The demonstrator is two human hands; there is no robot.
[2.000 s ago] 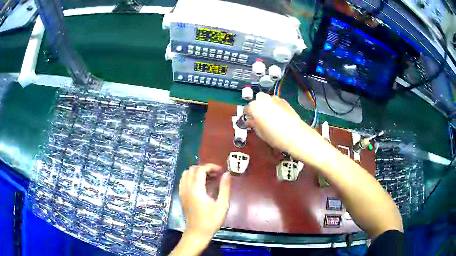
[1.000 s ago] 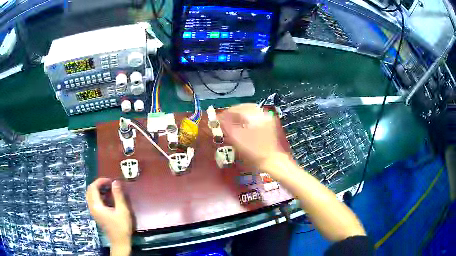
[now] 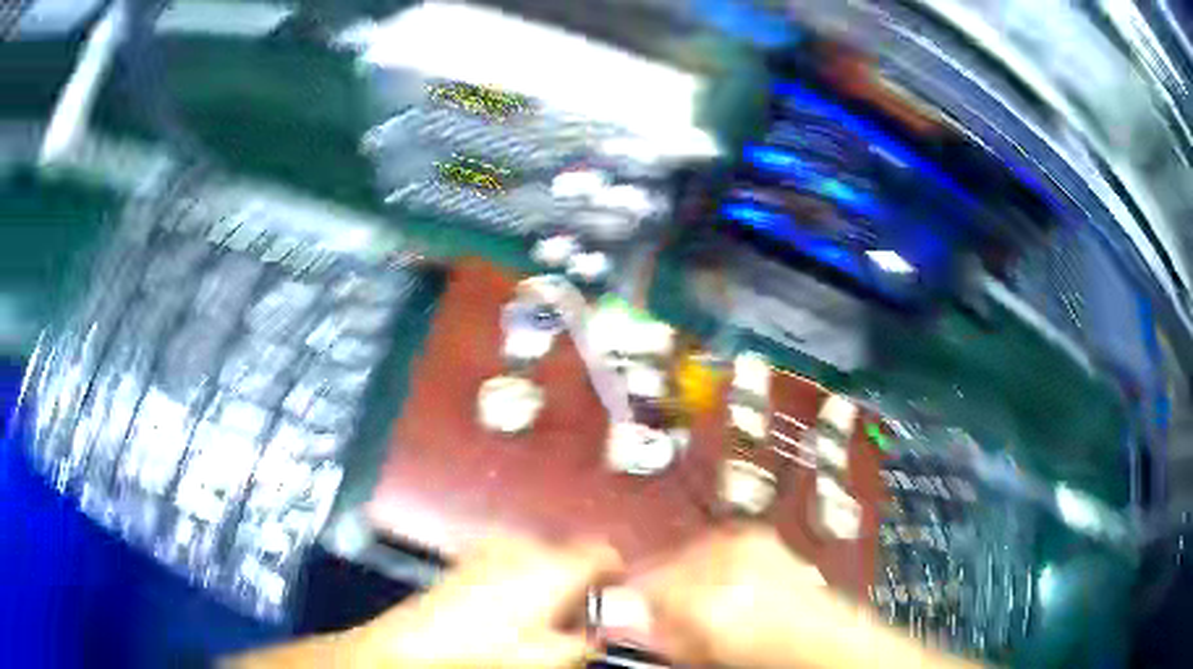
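Note:
The view is strongly blurred. My left hand (image 3: 523, 601) and my right hand (image 3: 739, 595) meet at the front edge of the reddish-brown test board (image 3: 550, 490). A small white piece with a dark and silver edge (image 3: 624, 612) shows between their fingertips. My right fingers close on its white part. My left fingers are at its other side; blur hides whether they grip it. White upright test holders (image 3: 748, 399) stand along the back of the board, with whitish socket outlets (image 3: 509, 404) in front of them. A white test lead (image 3: 595, 353) runs from the left holder to a middle socket.
A shiny blister tray (image 3: 209, 405) lies left of the board and another (image 3: 949, 549) lies right. Two stacked pale instruments (image 3: 523, 144) stand behind the board, with a display screen (image 3: 837, 196) at the back right. A yellow block (image 3: 697, 386) sits near the board's back.
My right hand has moved from the board's back right to its front edge. My left hand has come in to meet it. The camera view has swung, so the instruments show further right.

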